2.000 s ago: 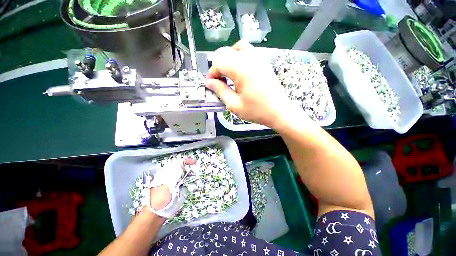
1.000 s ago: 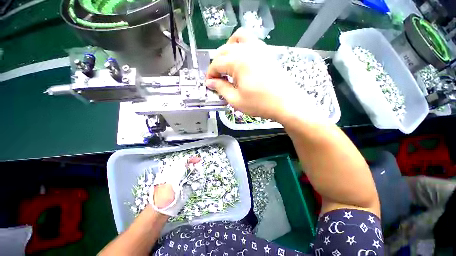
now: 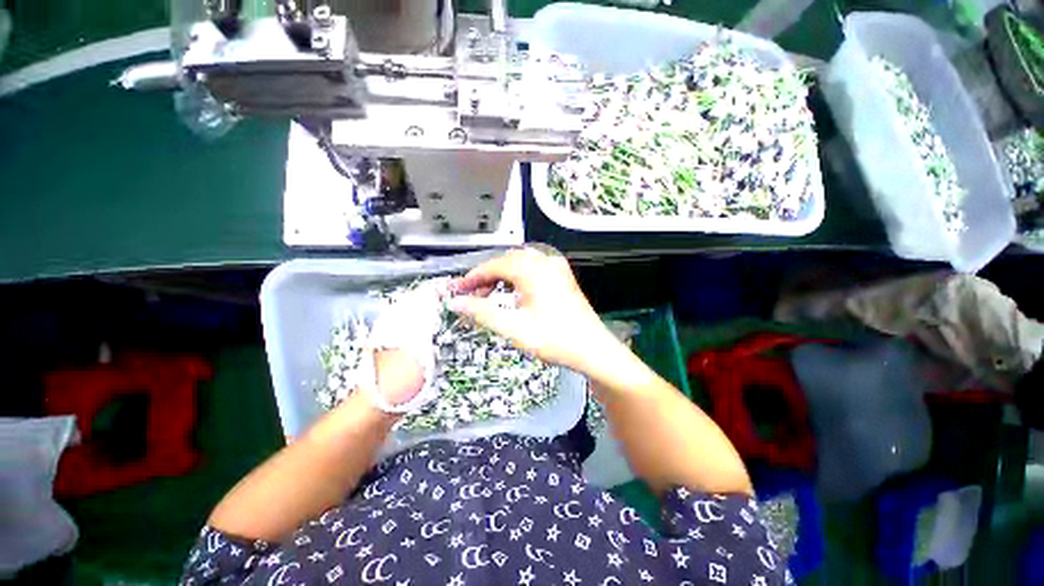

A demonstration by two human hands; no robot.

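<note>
The near parts bin (image 3: pixel 275 332), a whitish tub, stands at my lap with a loose heap of small workpieces (image 3: pixel 487 378) in white and green. My left hand (image 3: pixel 403 332), in a thin white glove, is over the heap; what its fingers hold is too small to tell. My bare right hand (image 3: pixel 529 303) is beside it, thumb and forefinger close together at the left fingertips; any part between them cannot be made out. The loading fixture (image 3: pixel 555 109), a silver block at the right end of the machine arm, has no hand at it.
The air cylinder (image 3: pixel 275 74) and pale machine base (image 3: pixel 458 195) are beyond the near bin. The far parts bin (image 3: pixel 687 223) is right of them, the side bin (image 3: pixel 876 149) further right. Red stools (image 3: pixel 126 418) are under the bench. A person's sleeve or cloth shows at the right.
My right hand has left the fixture and come down to my left hand over the near bin. The view has tilted down, so the machine and bins sit higher in the picture.
</note>
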